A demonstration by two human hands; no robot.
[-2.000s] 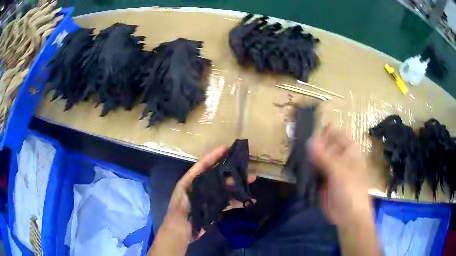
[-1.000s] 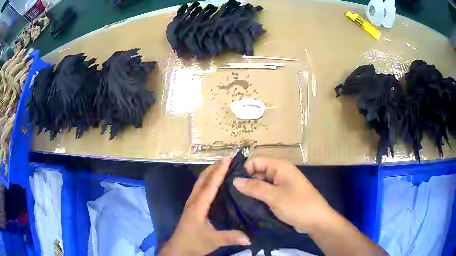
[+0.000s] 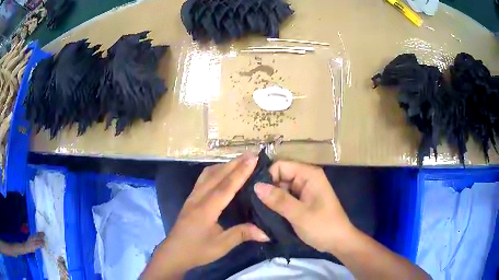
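Note:
A black ragged cape piece point(image 3: 268, 219) is between my hands over my lap, just below the board's front edge, its narrow tip pointing up. My left hand point(image 3: 210, 210) holds its left side, fingers along the upper edge and thumb near the bottom. My right hand point(image 3: 306, 205) pinches its upper part between thumb and bent fingers. The white oval glue dish point(image 3: 272, 98) sits on the stained cardboard pad point(image 3: 306, 123), with a thin stick resting in it. Several pale sticks point(image 3: 282, 49) lie above the dish.
Stacks of black cape pieces lie at left point(image 3: 134, 79), top point(image 3: 235, 19) and right point(image 3: 418, 93). A yellow tool point(image 3: 405, 12) and white bottle point(image 3: 424, 5) are upper right. Blue bins with white sheets point(image 3: 128, 224) stand below. Another person's hand point(image 3: 35, 241) shows at far left.
The loose black piece my right hand held is no longer apart; both hands came together on one piece over my lap. The dish came into view. Since one second ago the hands barely moved.

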